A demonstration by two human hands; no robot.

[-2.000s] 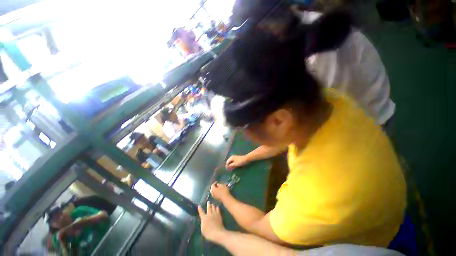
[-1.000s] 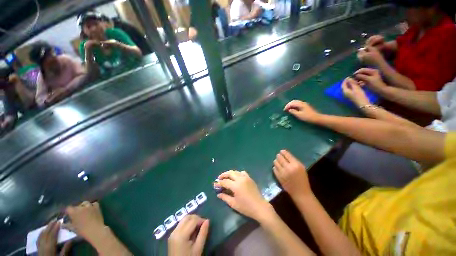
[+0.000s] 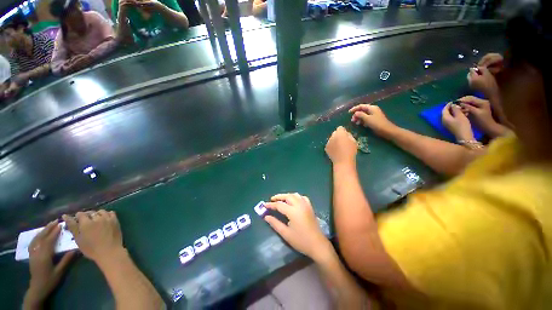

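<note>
Several white square modules with dark centres lie in a slanting row on the green bench top. One more white module is just past the row's upper right end, at the fingertips of my right hand. My thumb and forefinger are at its right edge and appear to pinch it at bench level. My left hand is not in view.
The left neighbour's hands are over a white tray. A yellow-sleeved neighbour's arm reaches over the bench at right, by small clear parts. A green post stands beside the dark conveyor.
My left hand, by the row before, has left the picture. The module at my right fingertips now shows its face upward. The yellow-sleeved neighbour's nearer hand has moved forward to the clear parts.
</note>
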